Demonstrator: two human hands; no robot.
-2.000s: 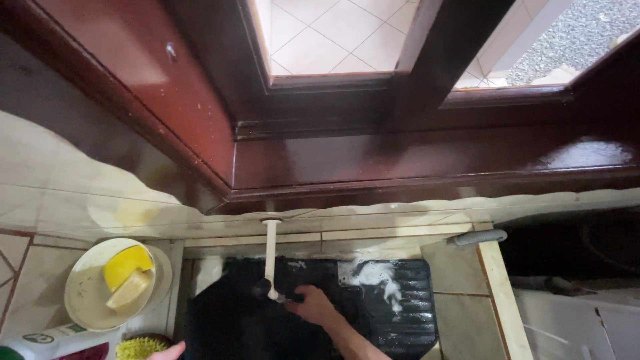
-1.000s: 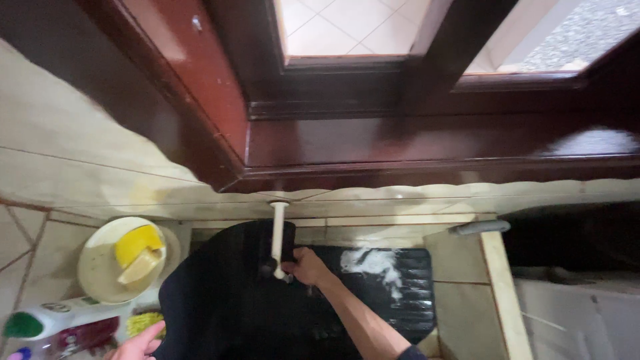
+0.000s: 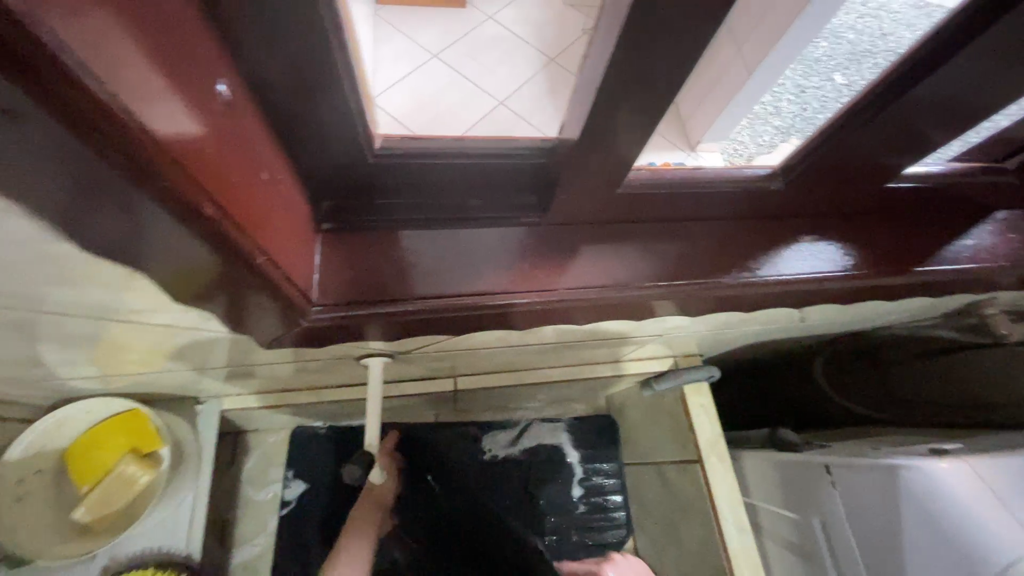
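Observation:
A black ridged mat or board [image 3: 588, 472] with white foam on it lies in a tiled sink basin. A darker black piece [image 3: 456, 496] covers its middle; the border between them is hard to see. My left hand [image 3: 387, 464] is by the end of the white plastic spout [image 3: 374, 408], partly behind it, against the black surface; its grip is unclear. A dark round knob [image 3: 357, 467] sits beside the spout. My right hand [image 3: 606, 565] shows only in part at the bottom edge, by the black piece's lower right; its hold is hidden.
At left, a round dish [image 3: 32, 480] holds a yellow sponge [image 3: 112, 444] and a pale bar [image 3: 116, 488]. A bristly yellow item [image 3: 152, 570] is below. A grey cloth or pad [image 3: 680, 378] lies over the basin's right rim [image 3: 720, 480]. A dark red wooden window frame [image 3: 512, 256] overhangs the wall.
My right hand has left the spout for the lower right. My left hand has moved from the lower left to the spout. The raised, curved black piece has shifted off the left side.

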